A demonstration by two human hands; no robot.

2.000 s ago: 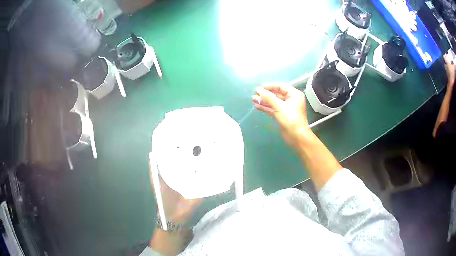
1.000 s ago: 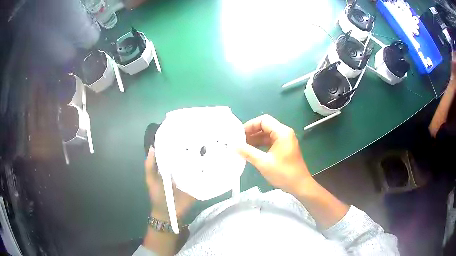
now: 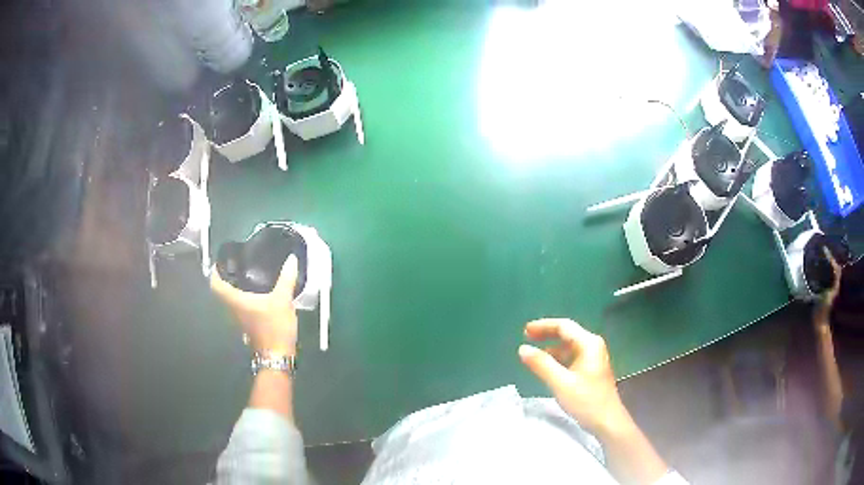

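Observation:
A white camera housing (image 3: 317,260) with a black bracket and seat facing up is at the left of the green bench, its white antenna pointing toward me. My left hand (image 3: 261,308) grips its black part from the near side. Whether the housing rests fully on the bench cannot be told. My right hand (image 3: 573,365) is at the bench's near side, right of centre, fingers curved and apart, with nothing visible in it.
Grouped units (image 3: 242,118) stand at the left and back left. Waiting units (image 3: 668,227) stand at the right with antennas sticking out. A blue parts bin (image 3: 819,137) holds small white parts. Another person's hand (image 3: 830,279) touches a unit at the far right. Strong glare covers the back.
My left hand has moved the housing left and turned it, so its black side now shows instead of the white face. My right hand has left it. Another unit and hand appear at right.

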